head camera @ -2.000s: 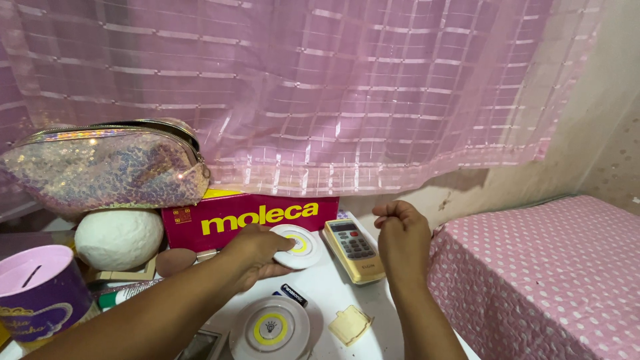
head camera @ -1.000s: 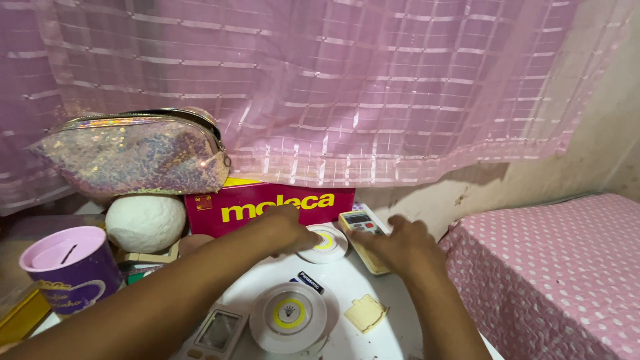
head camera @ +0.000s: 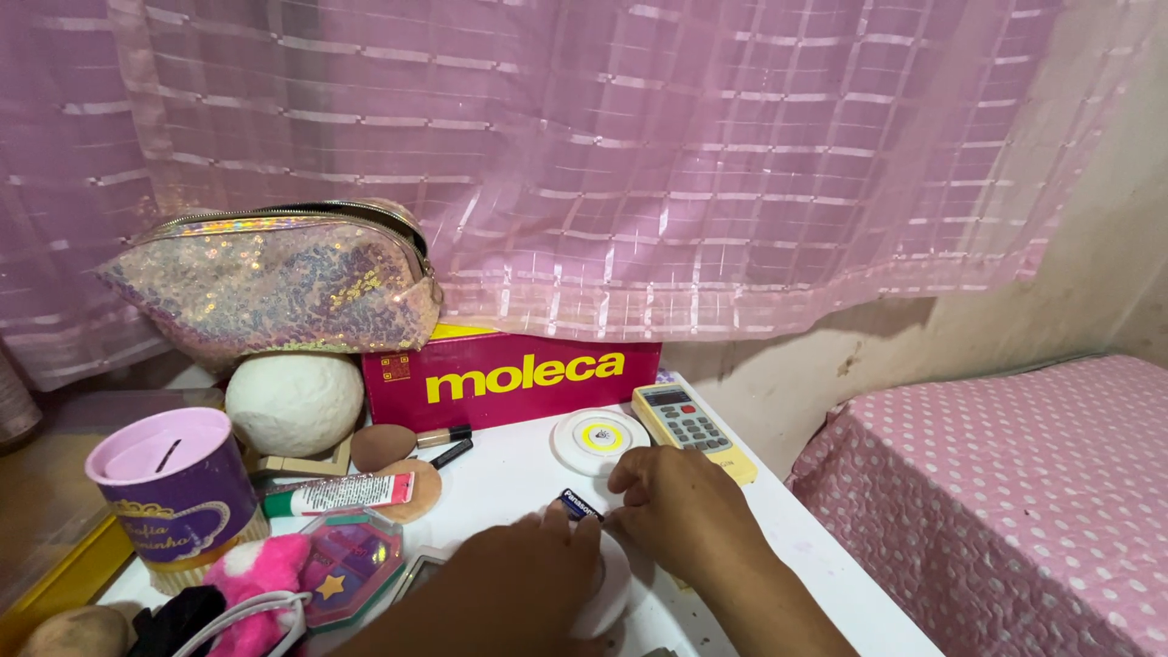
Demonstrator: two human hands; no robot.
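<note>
My left hand (head camera: 538,566) reaches over the white table at lower centre, its fingertips at a dark blue Panasonic battery (head camera: 578,505). It partly covers a round white disc light (head camera: 613,598). My right hand (head camera: 680,502) is just to the right, fingers curled, its fingertips near the battery's right end; whether either hand grips the battery cannot be told. Another round white disc light (head camera: 601,440) with a yellow ring lies flat behind the hands. To its right rests a cream remote control (head camera: 693,429) with grey buttons.
A magenta shoebox (head camera: 511,379) stands at the back beside a sequined zip pouch (head camera: 283,283). At left are a white ball (head camera: 294,401), a purple coin tin (head camera: 178,497), a tube (head camera: 342,495) and a makeup palette (head camera: 351,561). A polka-dot covered surface (head camera: 995,493) lies right.
The rear disc light, held in my left hand two seconds ago, now lies on the table beside the remote. Both hands have moved from there toward the battery and the nearer disc.
</note>
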